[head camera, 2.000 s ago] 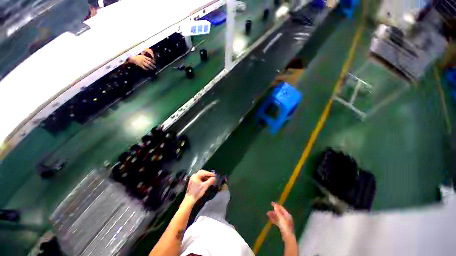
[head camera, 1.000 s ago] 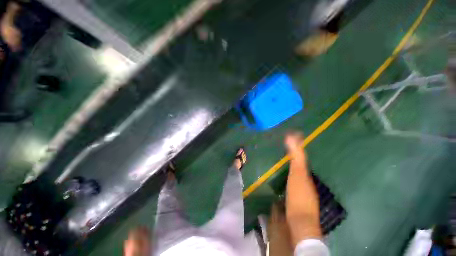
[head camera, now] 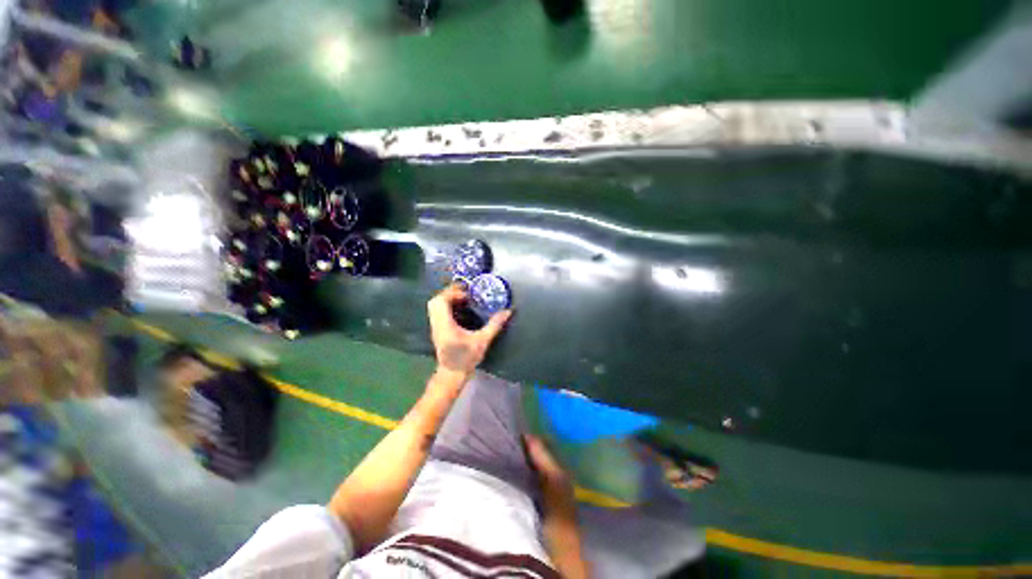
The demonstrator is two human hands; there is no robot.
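My left hand (head camera: 464, 337) reaches over the dark-green bench. Its fingers and thumb are around the edges of a round blue-white LED circuit board (head camera: 490, 294). Dark shadow or a dark part shows beneath it; I cannot tell which. A second round LED board (head camera: 471, 259) lies just beyond, close beside or touching it. My right hand (head camera: 539, 455) is low beside my lap, blurred and partly hidden against my clothes; its fingers cannot be made out.
Many black cylindrical housings (head camera: 297, 232) with red wires stand grouped at the left of the bench. A pale ribbed surface (head camera: 179, 255) is left of them. A white edge strip (head camera: 634, 127) runs along the far side. A blue stool (head camera: 594, 416) is partly under the near edge.
The view has turned from the floor aisle to the bench. My left hand has moved onto the bench and now holds a round board. My right hand has dropped beside my lap.
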